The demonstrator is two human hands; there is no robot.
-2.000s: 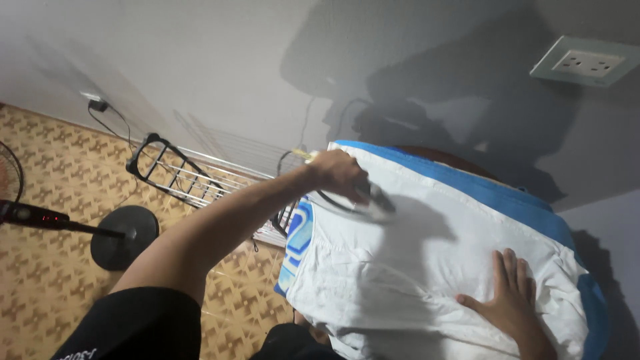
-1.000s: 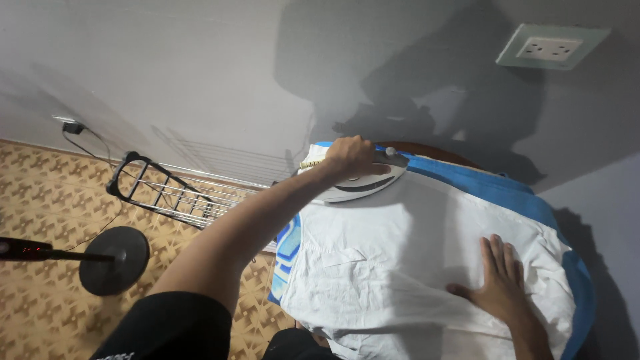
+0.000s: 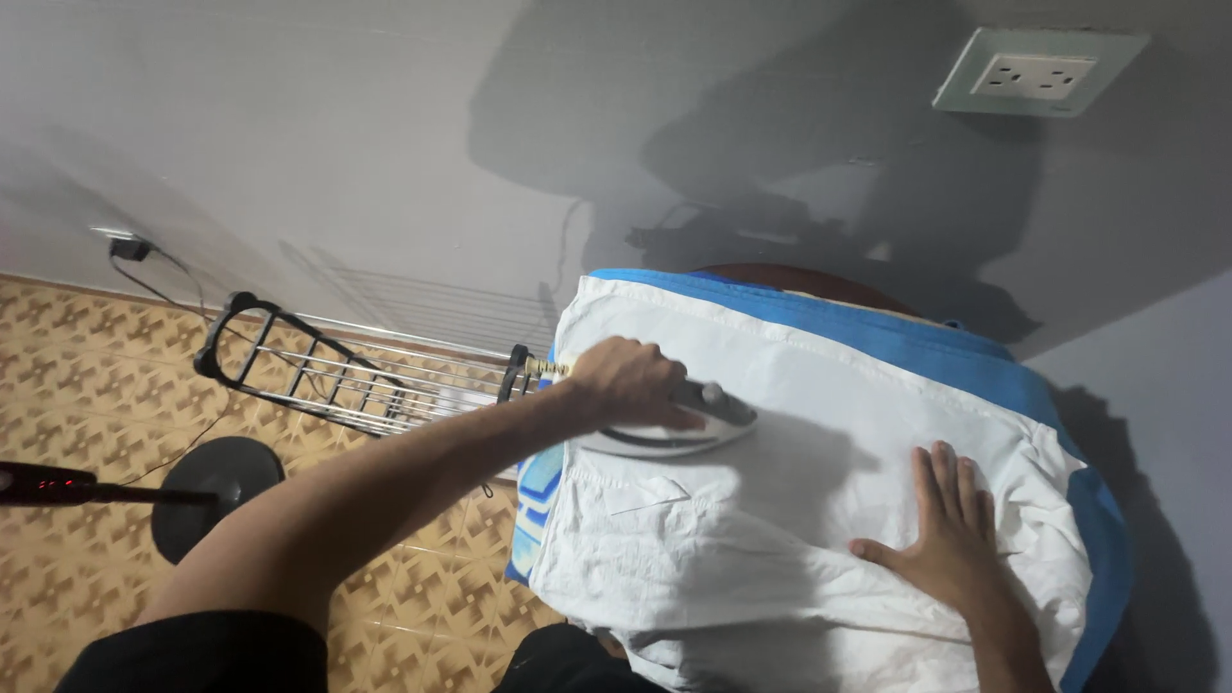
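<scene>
A white cloth garment [image 3: 847, 385] lies spread over a blue cloth [image 3: 924, 346], smooth toward the far edge and wrinkled on the near side. My left hand [image 3: 630, 380] is closed around the handle of a clothes iron [image 3: 707, 423], which rests on the left part of the white garment with its tip pointing right. To the right, my right hand [image 3: 958, 539] lies palm down on the garment, fingers spread and holding nothing. A blue patterned cloth [image 3: 536, 510] shows at the left edge. The support beneath is mostly hidden.
A metal rack with black ends [image 3: 318, 361] stands by the wall at left. Near it are a round black stand base [image 3: 217, 491] with a pole and a plugged-in adapter [image 3: 130, 250] with a cord. A wall outlet [image 3: 1035, 77] is at upper right.
My left hand has moved the iron from near the garment's far edge back toward me. My right hand stays flat on the cloth.
</scene>
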